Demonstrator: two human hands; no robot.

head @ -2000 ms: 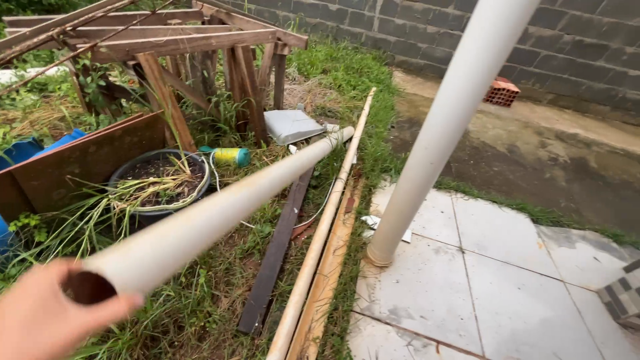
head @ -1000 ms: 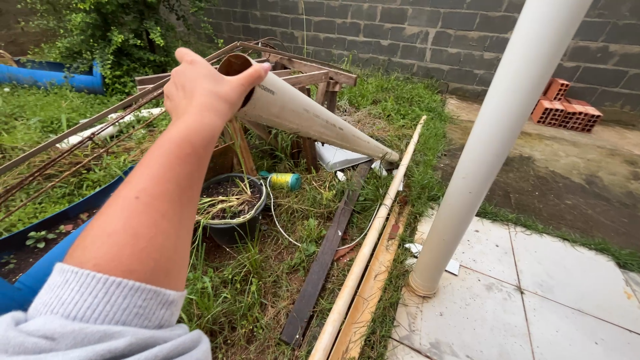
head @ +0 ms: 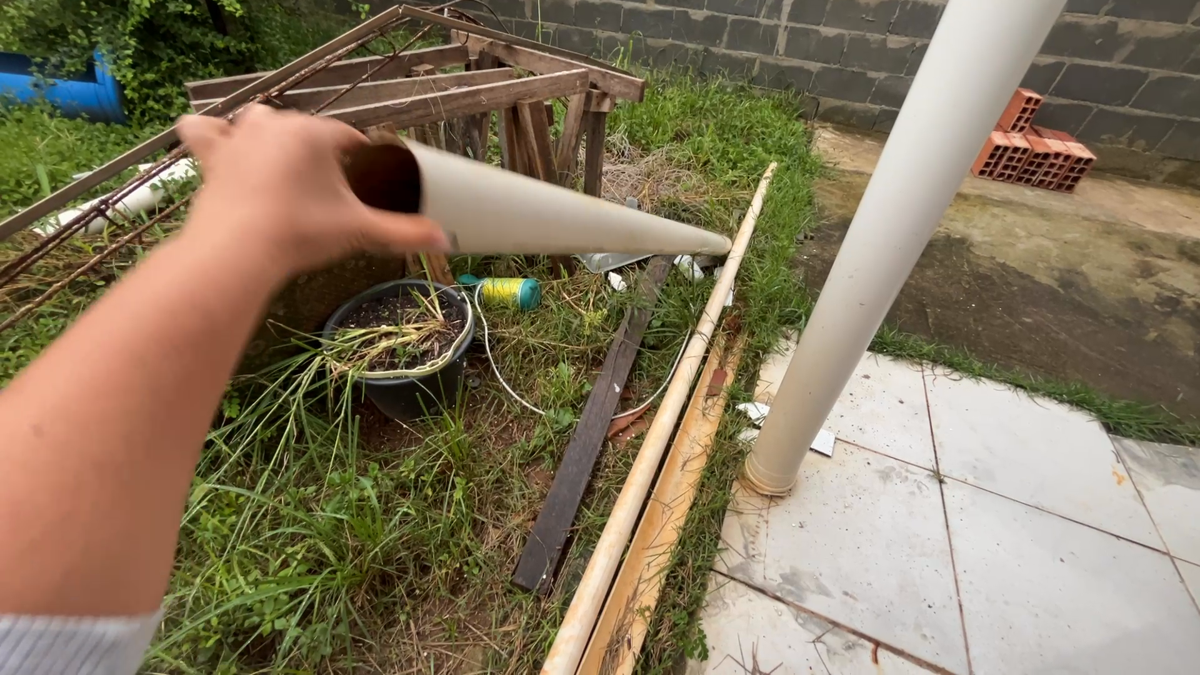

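My left hand (head: 291,192), blurred, grips the near, open end of a wide white plastic pipe (head: 553,211), with the thumb at its lower rim. From there the pipe runs right and away, and its far end is low by a long thin pipe (head: 656,441) on the ground. Beneath my hand stands a black plant pot (head: 412,389) with soil and drooping grass. A yellow and teal cylindrical container (head: 511,292) lies beside the pot. My right hand is out of view.
An upright white column (head: 891,253) stands on pale floor tiles (head: 1050,544). A dark wooden plank (head: 595,431) and a yellowish board (head: 680,497) lie in the grass. Behind are a wooden frame (head: 469,98), rusty rods (head: 103,206), red hollow bricks (head: 1031,155) and a block wall (head: 1106,56).
My left hand first lifted the near end of the wide pipe from low at the left, then lowered it somewhat. It has kept hold of the pipe.
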